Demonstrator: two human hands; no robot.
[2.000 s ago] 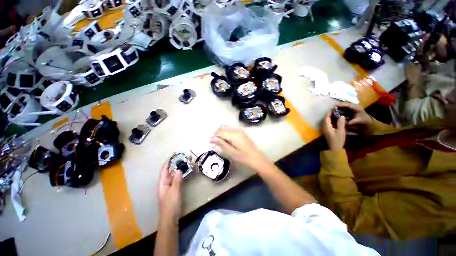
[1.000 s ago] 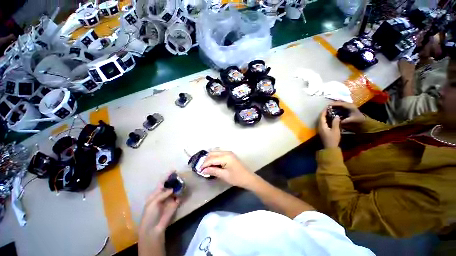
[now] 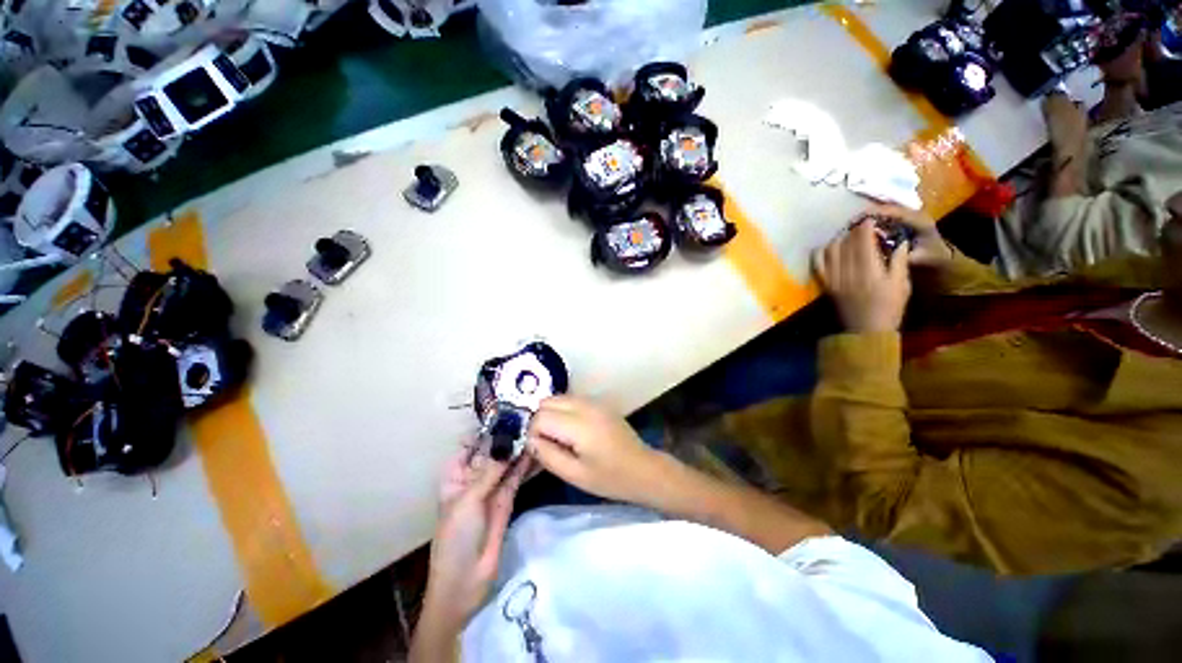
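A black housing (image 3: 522, 378) with a pale disc and centre hole lies on the bench in front of me, open side up. My left hand (image 3: 475, 508) holds a lens module (image 3: 504, 431) with a short black cylinder at the housing's near edge. My right hand (image 3: 570, 447) has its fingertips at the right side of the same module. Thin wires show beside the housing; whether they join the module I cannot tell. Three more modules (image 3: 338, 255) lie in a loose row at the upper left.
Filled housings (image 3: 612, 167) stand clustered near a clear plastic bag (image 3: 590, 39). Unfilled black housings (image 3: 156, 369) with wires sit at left. White cloths (image 3: 881, 174) lie at right. A neighbouring worker's hands (image 3: 866, 275) hold a dark part. White frames (image 3: 195, 93) pile up behind.
The view has shifted. My left hand has brought the module up to the housing. My right hand has moved off the housing to the module, leaving the pale disc uncovered.
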